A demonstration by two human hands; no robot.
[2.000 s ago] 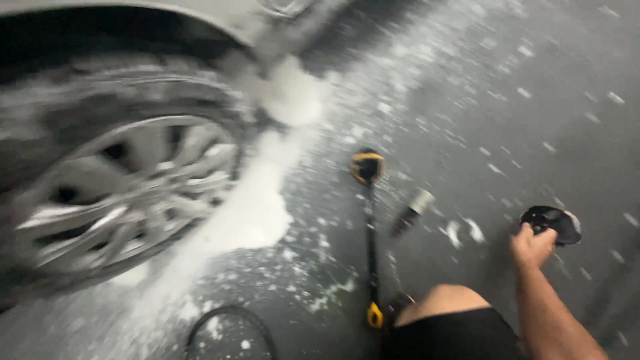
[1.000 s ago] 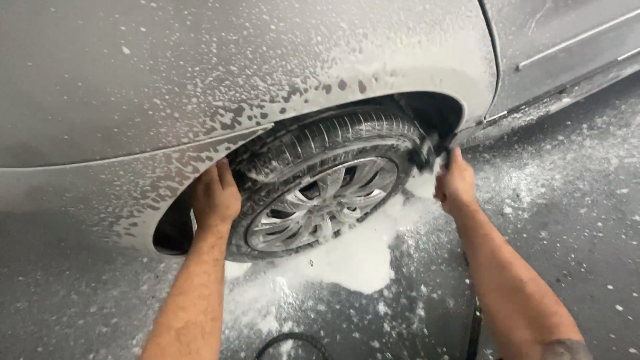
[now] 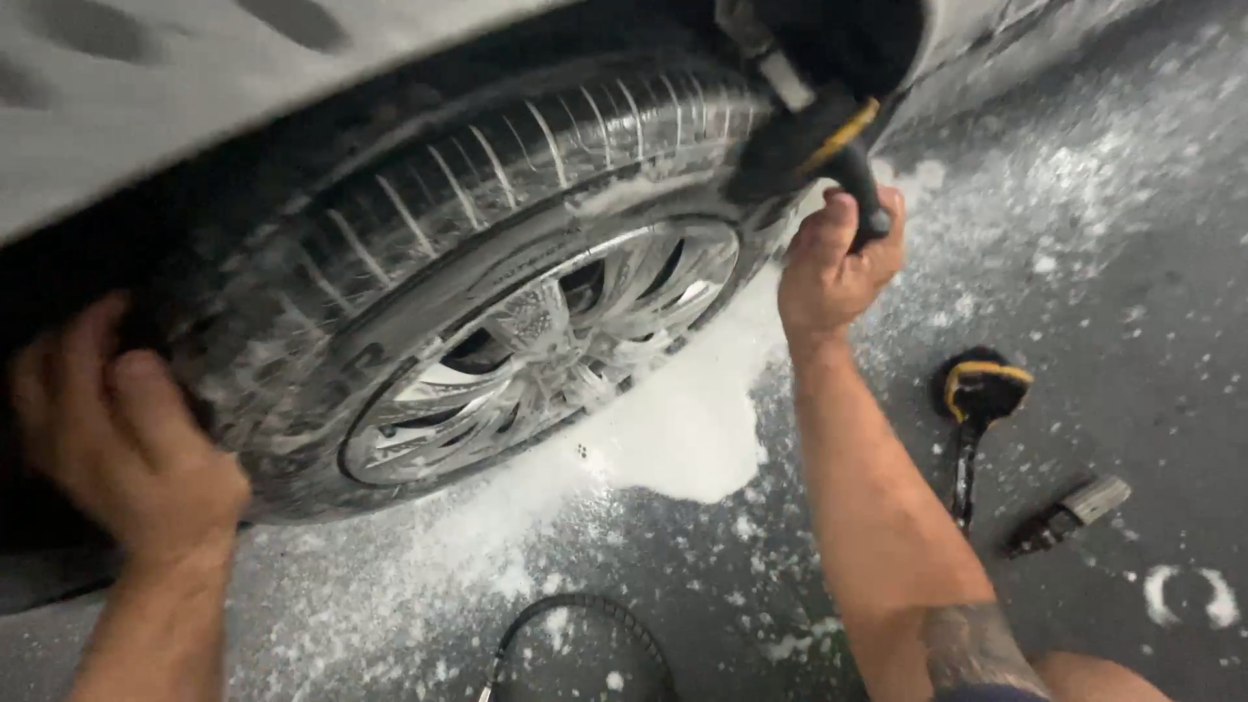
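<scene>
My right hand (image 3: 838, 258) grips the dark handle of a black brush with a yellow stripe (image 3: 814, 146). Its head, blurred, lies against the upper right of the tire (image 3: 546, 156), beside the wheel arch. My left hand (image 3: 146, 439) is at the tire's left side, its fingers spread and partly lost in the dark wheel well; whether they press on the rubber is hard to tell. Suds streak the tread and sidewall. The silver multi-spoke wheel (image 3: 556, 351) is wet with foam.
White foam (image 3: 692, 429) pools on the wet floor below the wheel. To the right lie a black-and-yellow long-handled scrubber (image 3: 985, 390) and a small brush with a pale block (image 3: 1092, 502). A black hose (image 3: 585, 600) curves at the bottom. The car's fender (image 3: 195, 78) overhangs the tire.
Two seconds ago my right hand held a dark brush off to the right, over the floor; it is now at the tire. My left hand has come into view since then. The view is closer than one second ago.
</scene>
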